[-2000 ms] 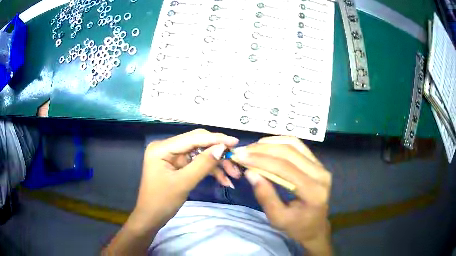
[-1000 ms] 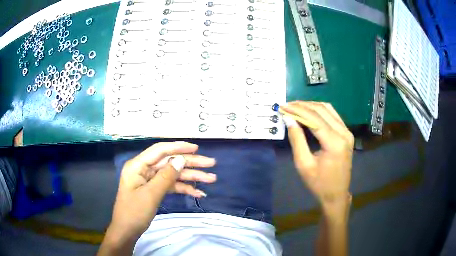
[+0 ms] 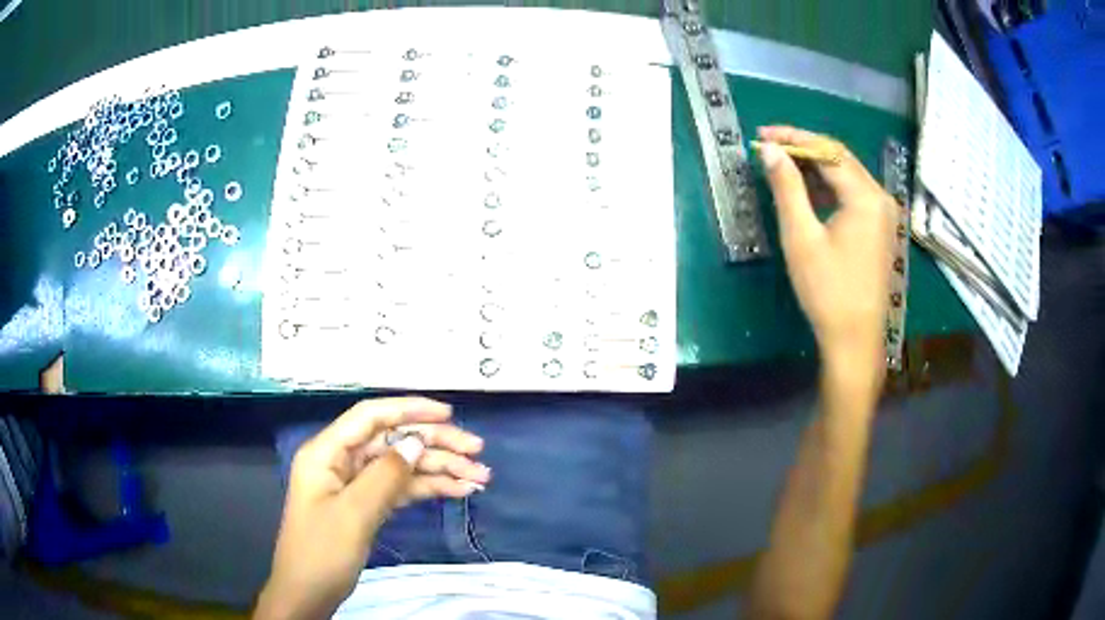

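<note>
My right hand [image 3: 830,218] holds a slim yellow stick tool [image 3: 794,151] just right of a grey metal strip fixture [image 3: 725,182] with a row of round stations. My left hand [image 3: 364,466] is over my lap, fingers curled around small metal rings [image 3: 404,437], partly hidden by the thumb. The white slotted tray [image 3: 454,351] lies on the green bench in front of me. Small dark round pieces sit at some slot ends, several in the upper rows and a few at the lower right, such as one round piece [image 3: 650,371].
A loose pile of silver rings [image 3: 158,260] lies on the bench at left. A second metal strip [image 3: 897,260] is right of my right hand. Stacked white boards [image 3: 979,182] lie at far right, with a blue bin [image 3: 1054,97] behind. A blue frame [image 3: 91,521] is below left.
My right hand moved from my left hand to the tray's lower right corner, then up to the strip fixture. A dark piece now sits third from the bottom there. My left hand stayed over my lap.
</note>
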